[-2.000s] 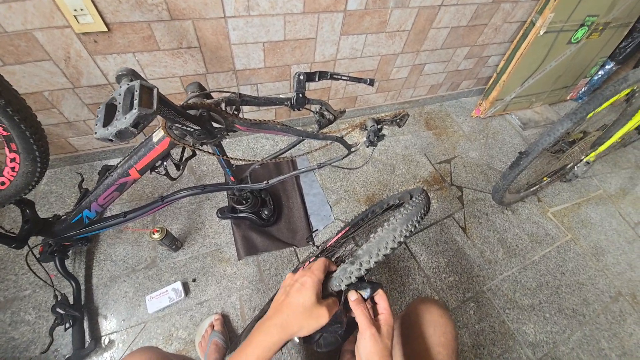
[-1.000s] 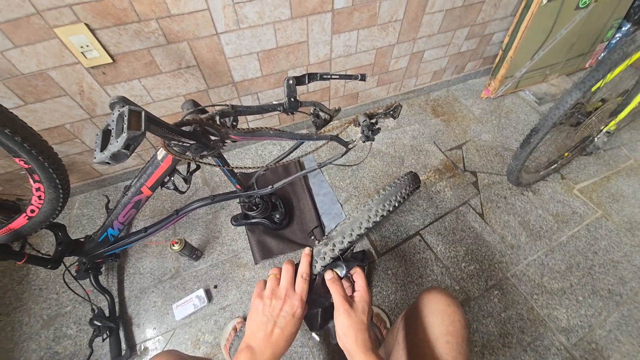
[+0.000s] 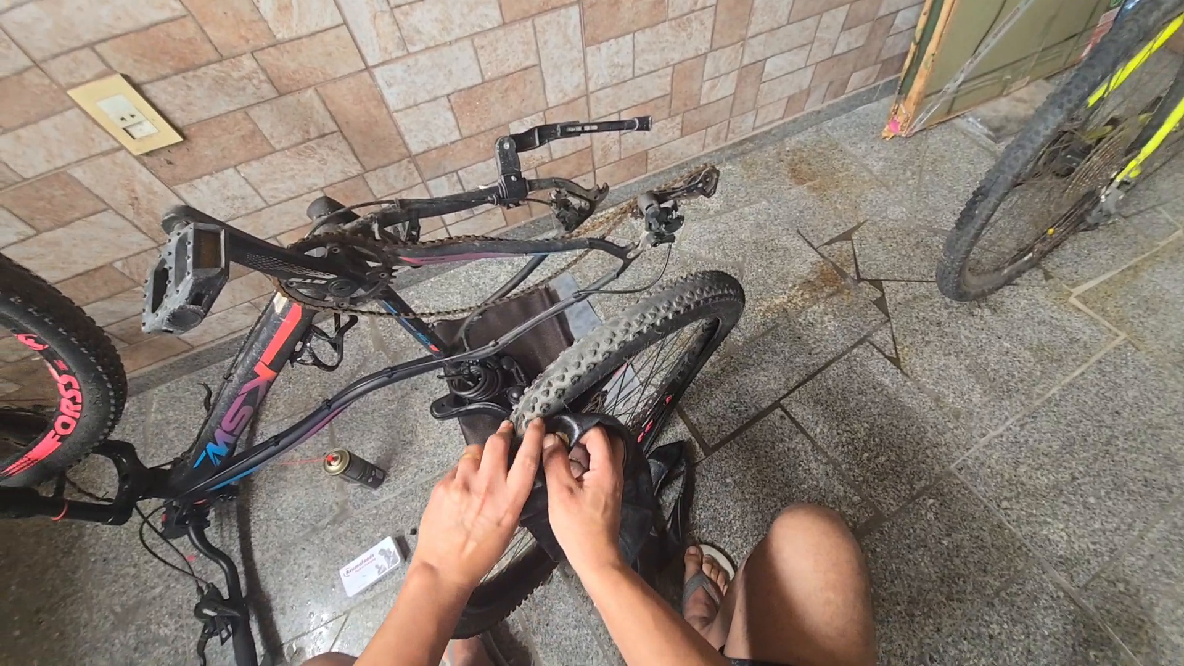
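Observation:
A bicycle wheel with a knobby black tire (image 3: 638, 324) stands tilted between my legs, its spokes facing right. My left hand (image 3: 483, 499) lies with its fingers on the tire's near part. Close beside it, my right hand (image 3: 585, 490) pinches a black inner tube (image 3: 572, 425) at the tire's edge, with thumb and fingers bent. Dark, limp black material (image 3: 629, 495) hangs around and below my right hand; whether it is all tube or partly cloth I cannot tell. My fingers hide the exact place where tube and tire meet.
An upside-down bicycle frame (image 3: 250, 398) with a pedal (image 3: 185, 277) and chain lies left and ahead. On the floor are a spray can (image 3: 354, 468), a small white box (image 3: 371, 566) and a dark cloth (image 3: 527, 333). Another bicycle's wheel (image 3: 980, 213) stands at the right, near a cardboard panel (image 3: 985, 55).
The wheel has turned from nearly edge-on, so its spokes now show at the right. My hands remain at its near part, now closer together. The view has shifted.

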